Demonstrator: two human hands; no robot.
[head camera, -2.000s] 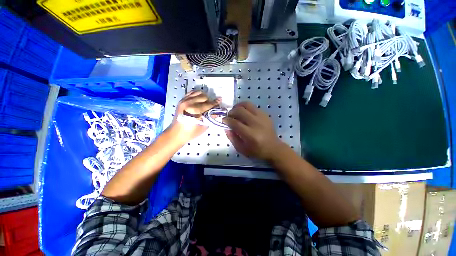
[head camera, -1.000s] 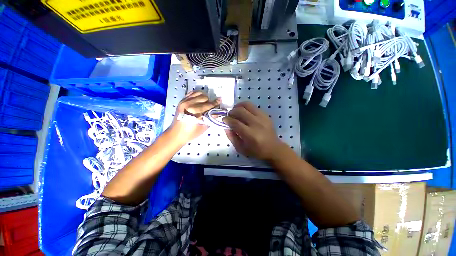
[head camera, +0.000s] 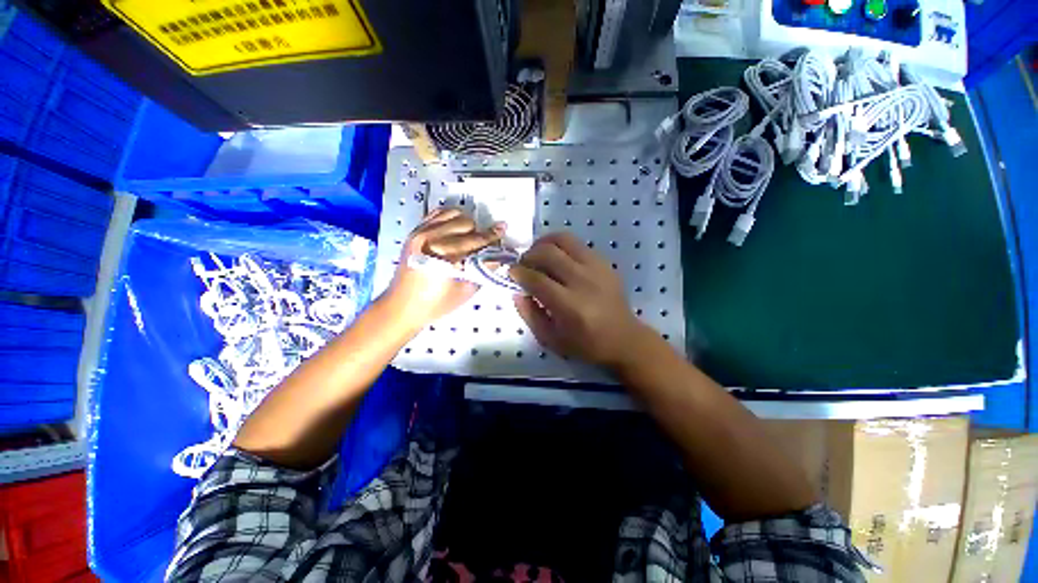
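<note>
A coiled white USB cable (head camera: 496, 269) lies between my two hands over the perforated metal plate (head camera: 603, 205). My left hand (head camera: 435, 262) holds the coil's left side, its fingertips at the near edge of the whitish marking fixture (head camera: 508, 205). My right hand (head camera: 575, 294) pinches the coil's right side, just right of the fixture's near end. The cable's connector is hidden by my fingers and glare.
Above the plate hangs the black laser head (head camera: 433, 68), with a fan guard (head camera: 489, 123) behind. At left, a lined blue bin (head camera: 148, 376) holds tangled white cables. At right, coiled cables (head camera: 842, 114) lie on the green mat (head camera: 854, 296). A control box (head camera: 854, 23) stands back right.
</note>
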